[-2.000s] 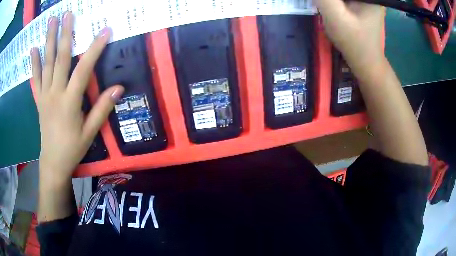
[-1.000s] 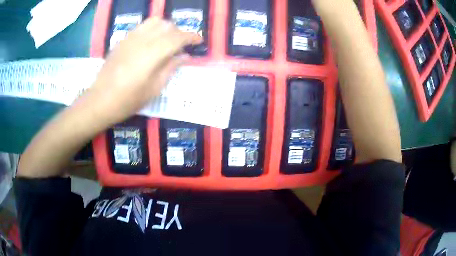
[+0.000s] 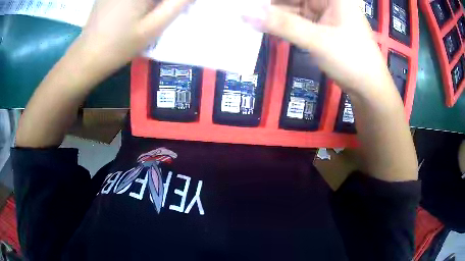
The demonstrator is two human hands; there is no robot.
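A blurred white paper [image 3: 209,38] with no readable print is held between my hands above the red phone tray [image 3: 229,135]. My left hand [image 3: 127,25] grips its upper left side; the fingertips are cut off by the top edge. My right hand [image 3: 326,41] has its thumb on the paper's right side; its other fingers are blurred. Black open-backed phones lie in the near row, each with a white label [image 3: 231,102] beside a blue circuit board [image 3: 246,89]. The paper and hands hide the upper parts of several phones.
A printed label strip [image 3: 46,9] lies on the green bench [image 3: 35,46] at the upper left. A second red tray [image 3: 451,71] with phones is at the far right. Brown cardboard [image 3: 336,165] with white scraps is below the bench edge. Part of another person's dark clothing [image 3: 438,178] shows at right.
The hands have come together on a white paper. The printed strip that lay across the tray now shows at the upper left. The view has shifted, and the tray appears larger and higher.
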